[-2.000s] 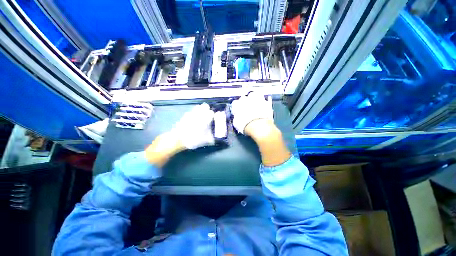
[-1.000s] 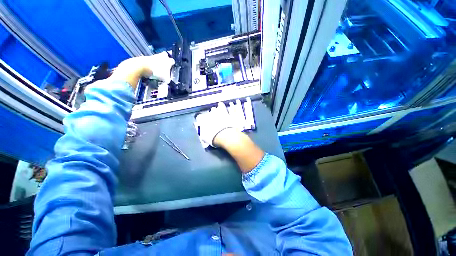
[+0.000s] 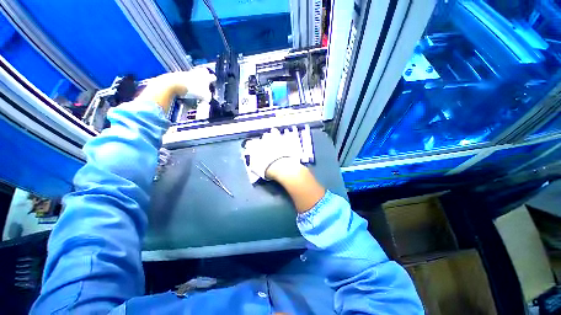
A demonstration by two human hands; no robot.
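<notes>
My left hand (image 3: 195, 83), in a white glove, reaches into the machine opening at the left side of the upright black block (image 3: 226, 86). Its fingertips are hidden against the block, so its grip cannot be told. My right hand (image 3: 274, 152), in a white glove, lies over the right part of the mat, on or beside several narrow silver-white workpieces (image 3: 306, 144). The fingers cover part of them, and whether they grip is not clear. Tweezers (image 3: 214, 179) lie on the green-grey mat (image 3: 203, 215) between my two arms.
More small silver pieces (image 3: 162, 161) lie at the mat's left end, partly behind my left sleeve. Metal fixtures with a blue block (image 3: 278, 93) sit right of the black block. An aluminium post (image 3: 375, 67) bounds the opening on the right. Cardboard boxes (image 3: 424, 227) stand low right.
Two seconds ago both hands were together over a dark part on the mat. My left hand has since moved into the machine at the black block. Over the last second both hands have hardly moved.
</notes>
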